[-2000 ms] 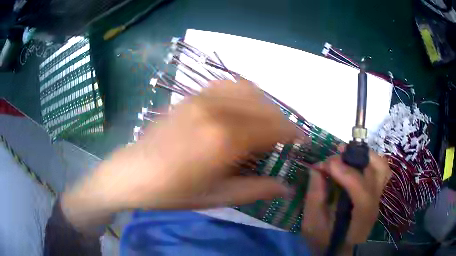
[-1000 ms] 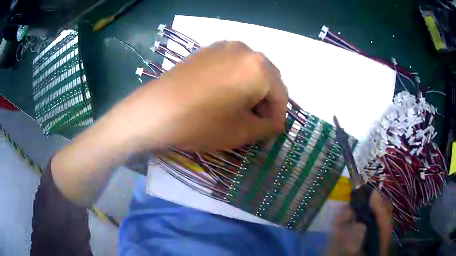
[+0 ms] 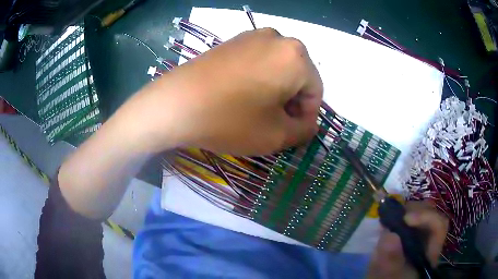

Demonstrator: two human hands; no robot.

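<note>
The green PCB panel (image 3: 327,185) lies on a white board (image 3: 377,71), with red and black leads (image 3: 218,185) fanned out from its left side. My left hand (image 3: 262,92) is closed over the panel's upper left part, at a connector lead whose white plug (image 3: 247,8) shows above the knuckles; the fingertips are mostly hidden. My right hand (image 3: 415,234) holds the soldering iron (image 3: 396,218) at lower right. Its barrel points up-left across the panel, with the tip close to my left fingertips.
A heap of leads with white plugs (image 3: 456,136) lies right of the board. A few leads (image 3: 382,41) cross its upper right edge. A second PCB panel (image 3: 65,82) lies at far left. A thin tool with a yellowish end (image 3: 113,17) lies at top left. Blue clothing (image 3: 218,245) shows below.
My left hand has moved from blurred motion to a fist over the panel. The iron has swung from upright to slanting left, its tip now by my left fingers. A plug now shows above that hand.
</note>
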